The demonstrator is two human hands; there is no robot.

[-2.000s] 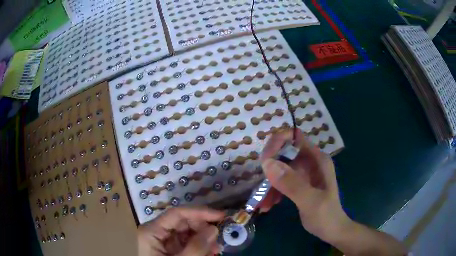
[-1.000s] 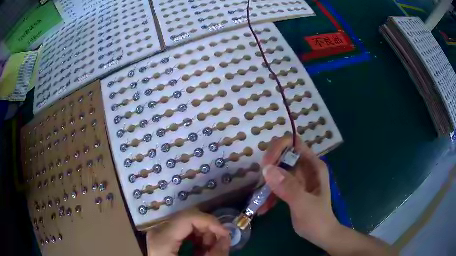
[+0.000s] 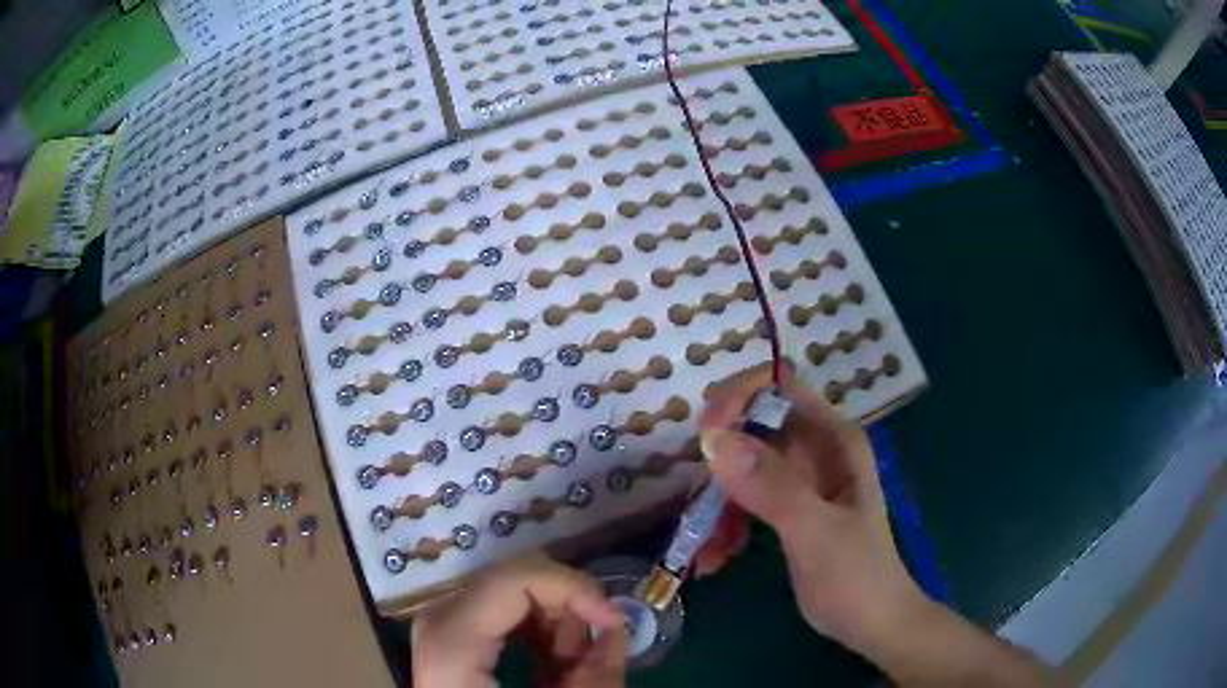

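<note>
My right hand (image 3: pixel 807 504) holds the corded hand tool (image 3: pixel 697 524) by its grey-white body, tilted down to the left. Its brass-gold tip (image 3: pixel 658 587) is over the round fixture (image 3: pixel 643 628), a clear-rimmed disc with a white centre. My left hand (image 3: pixel 518 625) is at the fixture's left side, fingers bent, partly cut off by the bottom edge; whether it pinches a part cannot be seen. The white component tray (image 3: pixel 538 276) lies just beyond, with silver discs in its left columns and several brown cut-outs without discs further right.
The brown sheet (image 3: pixel 289 605) with rows of small parts lies left. Other white trays (image 3: pixel 276 128) lie behind. The dark red tool cord (image 3: pixel 733 215) crosses the white tray. A red label (image 3: pixel 891 121) and a tray stack (image 3: pixel 1144 202) are at right.
Since the oldest frame, my left fingers have come in over the fixture's left part, and the tool tip sits lower over its disc. Since one second ago, the view has shifted slightly; the hands look much the same.
</note>
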